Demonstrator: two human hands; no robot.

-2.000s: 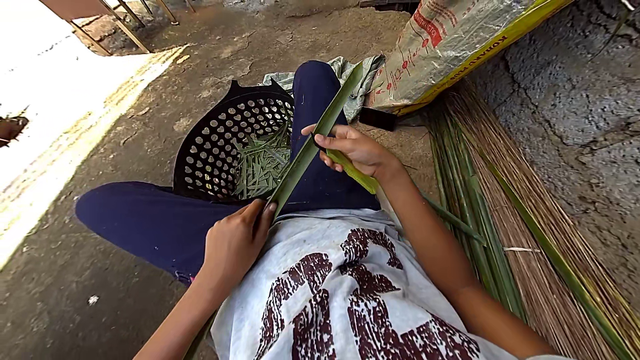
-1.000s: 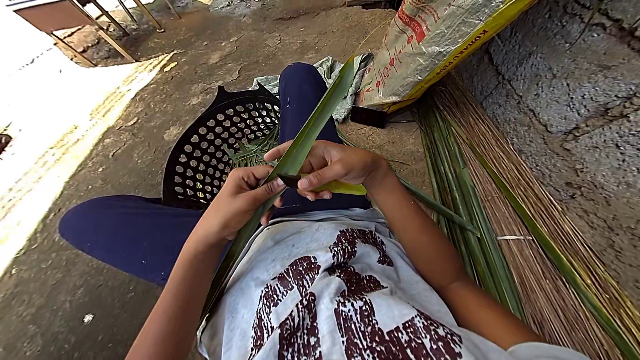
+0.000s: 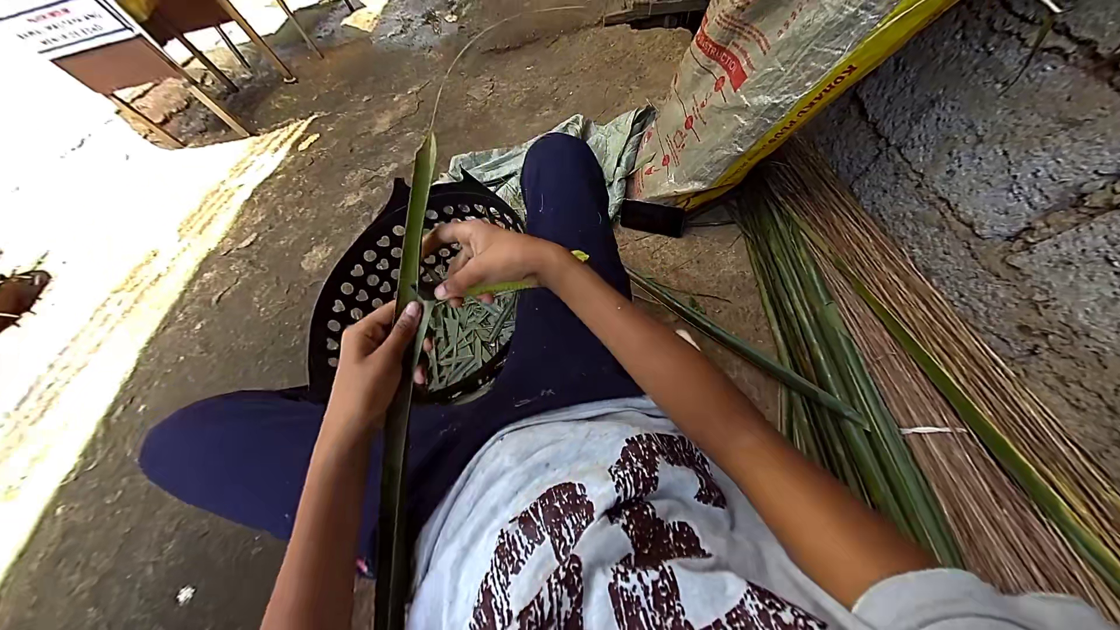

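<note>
My left hand [image 3: 376, 350] grips a long green leaf strip [image 3: 415, 210] between thumb and fingers, and the strip runs nearly upright past it. Close beside it, my right hand [image 3: 492, 258] is closed around a yellow-green handled tool [image 3: 503, 287], probably a knife; its working end is at the strip, mostly hidden by the fingers. Below both hands, cut green leaf pieces [image 3: 468, 346] lie in a black plastic basket [image 3: 350, 289] with round and heart-shaped holes, between my legs.
Long green leaves [image 3: 831, 367] and a bundle of thin brown midribs [image 3: 962, 472] lie at the right by a rough wall [image 3: 989, 175]. A printed sack [image 3: 744, 96], a cloth [image 3: 499, 171] and a dark flat object [image 3: 652, 218] are ahead. Furniture legs [image 3: 210, 105] stand at upper left.
Both hands have moved forward, away from my shirt, and are now over the basket. The strip stands more upright than before, and more cut pieces show in the basket.
</note>
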